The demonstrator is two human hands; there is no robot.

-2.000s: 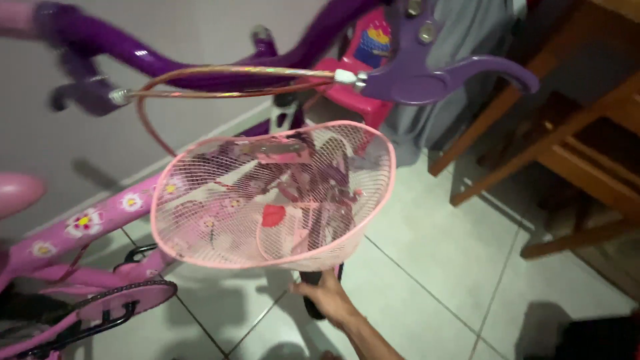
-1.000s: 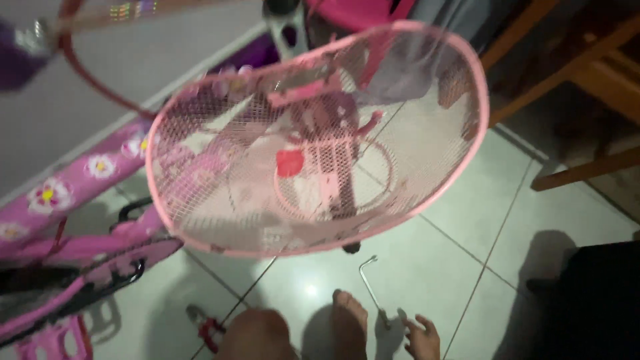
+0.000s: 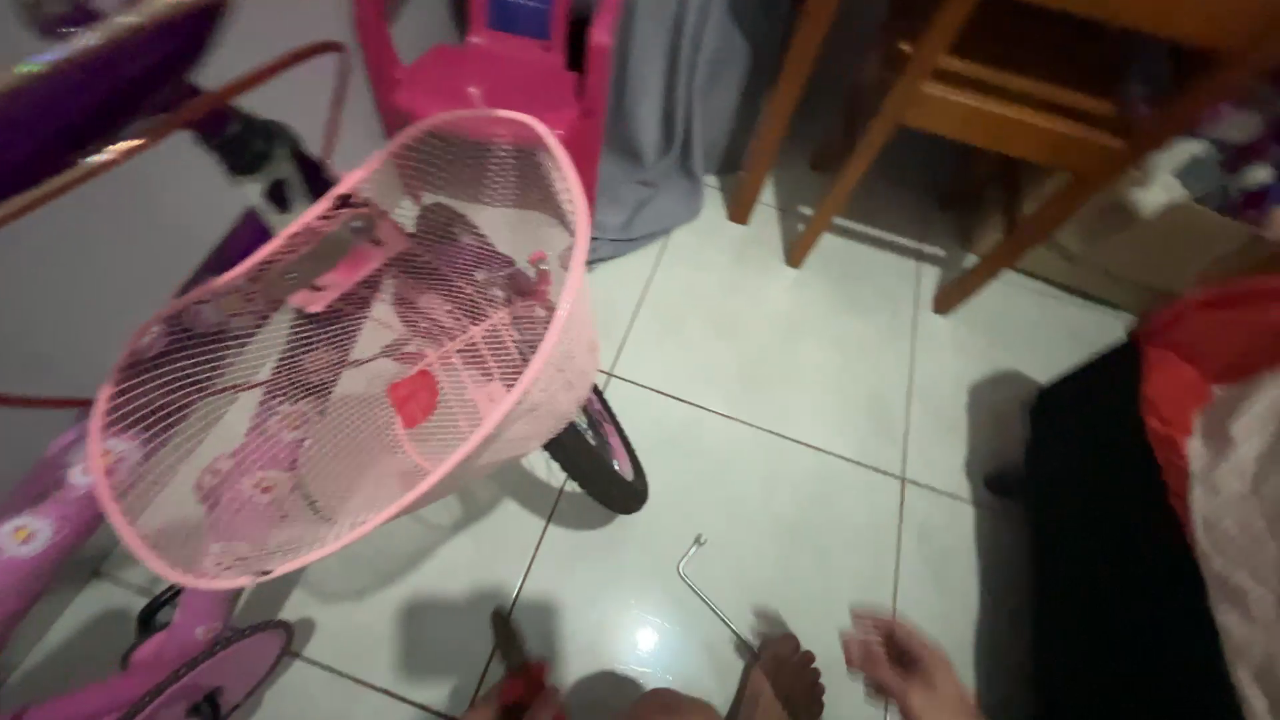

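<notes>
A pink children's bicycle has a pink wire mesh basket [image 3: 345, 350] at its front, with the small black front tyre [image 3: 600, 460] showing below. At the bottom edge, my left hand [image 3: 510, 703] is on the red handles of a tool, likely pliers [image 3: 520, 675], its dark jaws pointing up; most of this hand is cut off. My right hand [image 3: 905, 660] hovers at the lower right, blurred, fingers loosely bent, with nothing visible in it. A bent metal rod-like wrench [image 3: 710, 600] lies on the tiles beside a bare foot [image 3: 785, 675], left of that hand.
Purple handlebar parts [image 3: 110, 80] and a cable reach across the upper left. Behind the basket are a pink plastic chair [image 3: 490, 85] and a grey cloth [image 3: 660, 130]. Wooden furniture legs [image 3: 860, 160] stand at the upper right. A black object [image 3: 1100, 540] with red cloth [image 3: 1210, 330] borders the right side.
The red-handled tool, on the floor one second ago, is now in my left hand. A hand that was below the basket two seconds ago is no longer there. The front wheel has come into clearer view.
</notes>
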